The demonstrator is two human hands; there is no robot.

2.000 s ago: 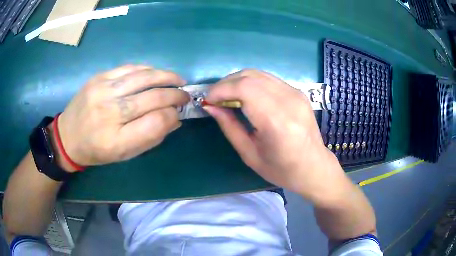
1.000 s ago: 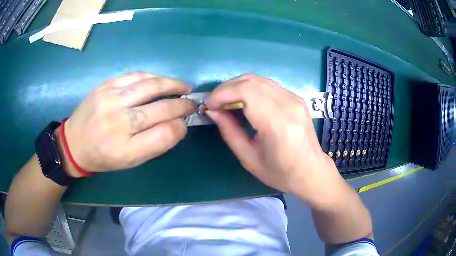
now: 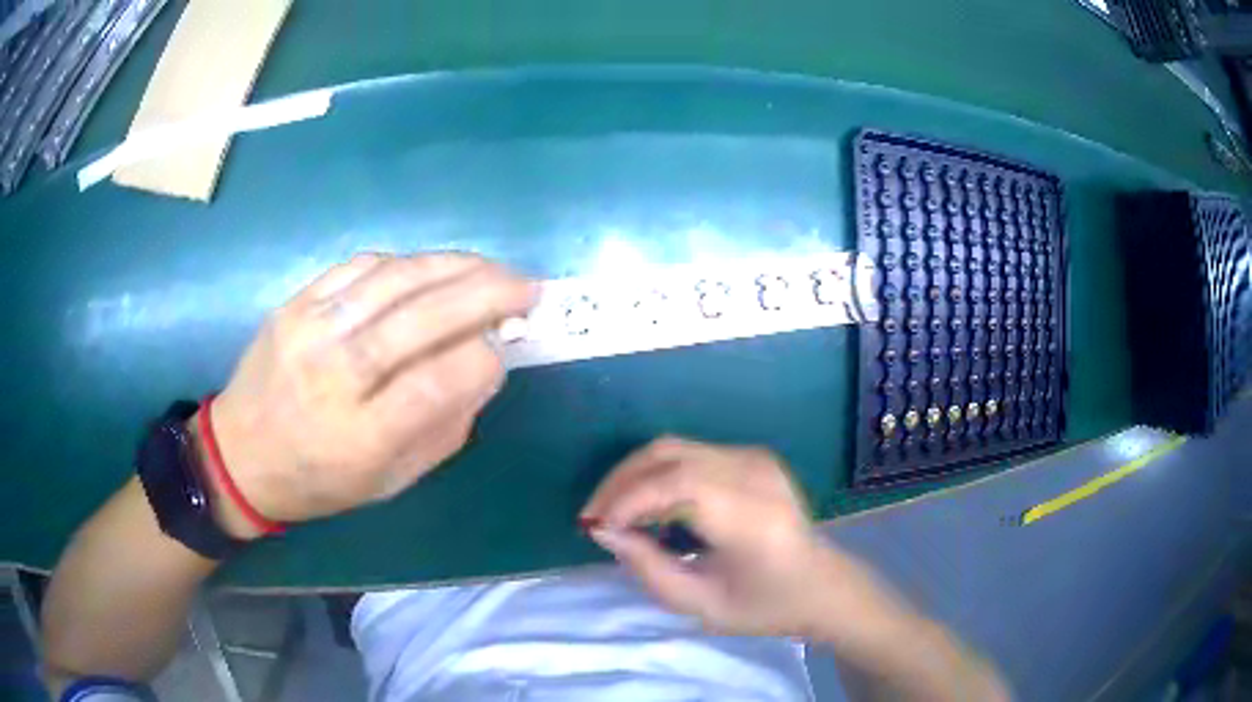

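Note:
The silver-white metal strip plate point(image 3: 673, 313) lies lengthwise on the green bench, with a row of round openings. Its right end touches or overlaps the left edge of the black blister tray point(image 3: 961, 302). My left hand point(image 3: 378, 370) grips the plate's left end and hides it. My right hand point(image 3: 707, 535) is near the front edge, away from the plate, with thumb and forefinger pinched on the pick-up tool. Only the tool's red tip point(image 3: 592, 524) shows clearly; the hand hides the rest. Several brass inserts point(image 3: 934, 417) sit in a row in the tray's near part.
A stack of black trays point(image 3: 1181, 309) stands at the right bench edge. A cardboard strip point(image 3: 206, 103) with white tape point(image 3: 275, 115) across it lies at the far left. Grey strip plates point(image 3: 76, 82) lie in the far left corner. A yellow floor line point(image 3: 1098, 483) shows beyond the bench.
My right hand has moved off the plate towards my body with the tool, uncovering the row of openings. My left hand has shifted slightly right and nearer, still at the plate's left end.

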